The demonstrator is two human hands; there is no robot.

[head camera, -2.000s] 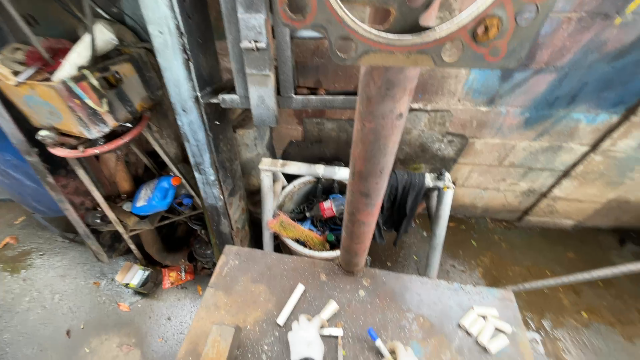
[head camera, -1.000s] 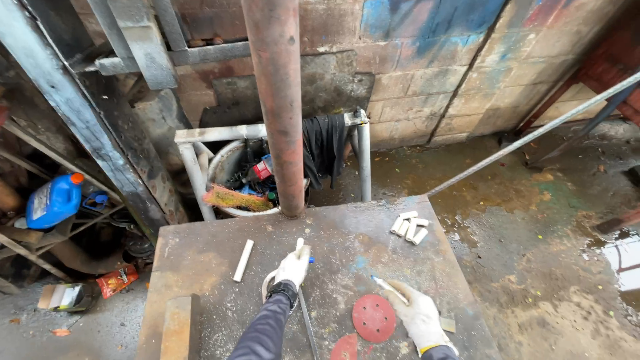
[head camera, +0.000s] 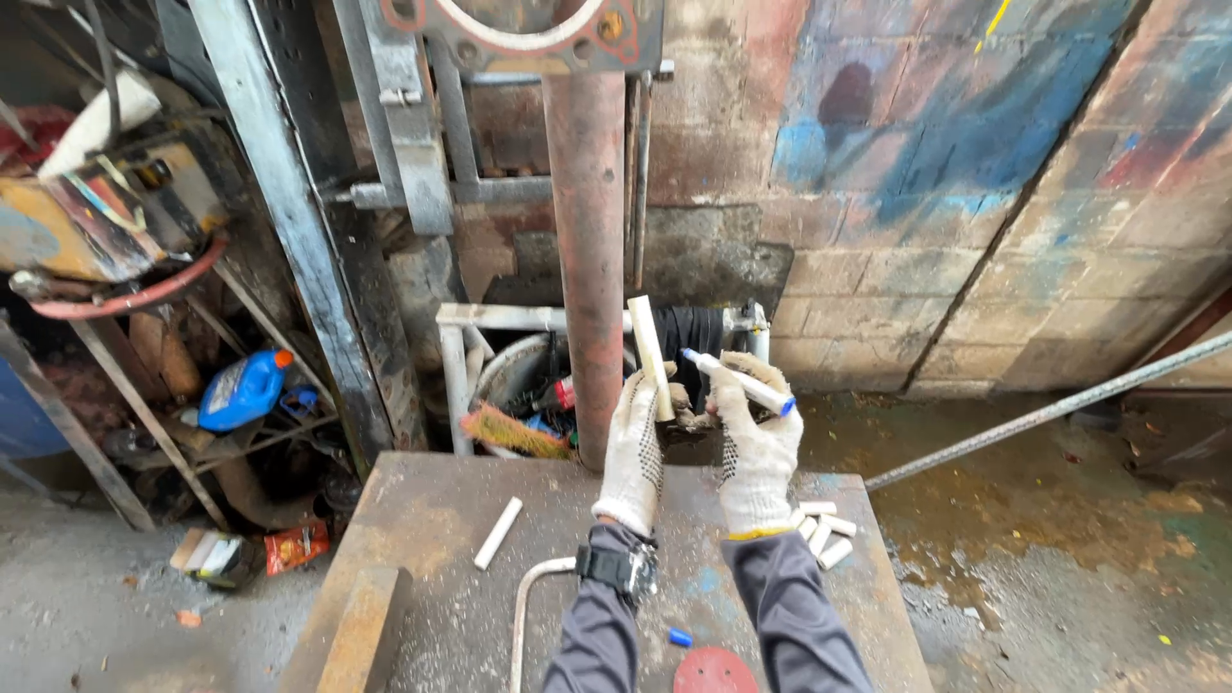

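Observation:
My gloved left hand grips a white plastic tube, which stands nearly upright above the metal table. Just to its right, my gloved right hand holds a white marker with a blue tip and blue end, uncapped and slanted. A blue marker cap lies on the table below my hands, near a red sanding disc. Several short white tube pieces lie by my right wrist, and one longer white tube rests at the table's left part.
A rusty steel post rises behind the table, beneath a metal flange. A bent metal rod and a steel bar lie on the table. Behind stands a bucket of refuse; a long rod slants off to the right.
Both hands have risen from over the table and come close together, with the tube in the left and the marker in the right. The view has tilted up.

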